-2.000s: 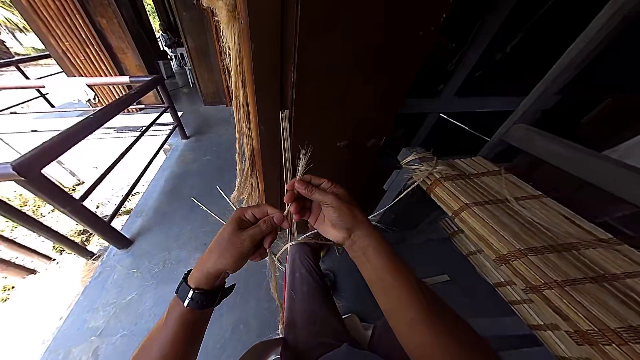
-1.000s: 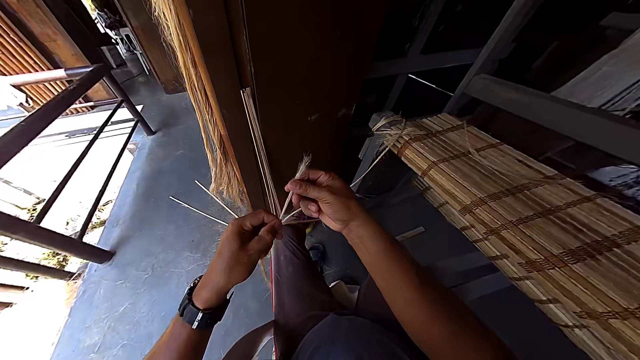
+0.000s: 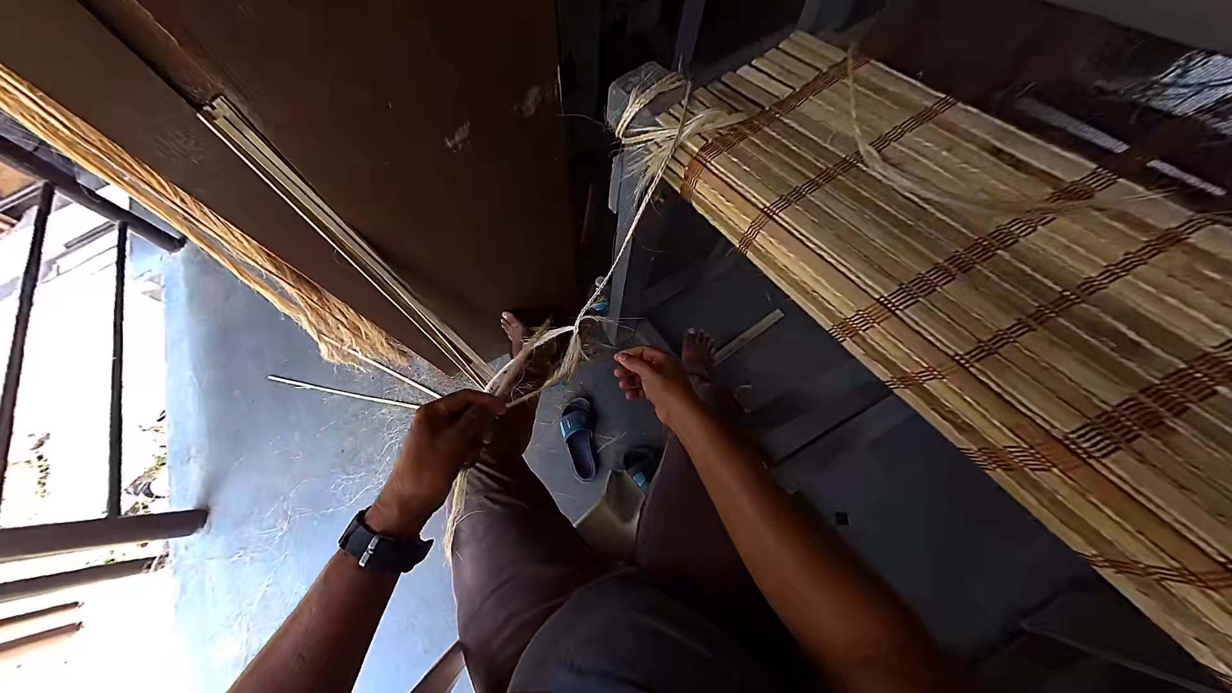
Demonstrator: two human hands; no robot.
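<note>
My left hand (image 3: 448,443), with a black watch on its wrist, pinches strands of pale natural fibre above my left thigh. A twisted fibre cord (image 3: 626,236) runs from near that hand up to a tied bundle of fibre (image 3: 664,125) at the corner of a slatted mat. To the right of the strands is my right hand (image 3: 654,380), fingers curled; whether a fine fibre lies between its fingertips cannot be told. Thin pale strips (image 3: 337,231) lean on a brown panel, their lower ends close to my left hand. Long golden fibres (image 3: 231,236) hang at the left.
A mat of wooden slats bound with brown cord (image 3: 962,260) fills the right side on a support. Metal railings (image 3: 115,366) stand at the left. Blue sandals (image 3: 578,438) lie on the grey floor (image 3: 279,481) between my bare feet, with a loose strip (image 3: 751,335) farther right.
My hands have moved apart; before, they were together at the fibre strands. The frayed tip that stood up above my right hand no longer shows there. The view has swung to the right and down.
</note>
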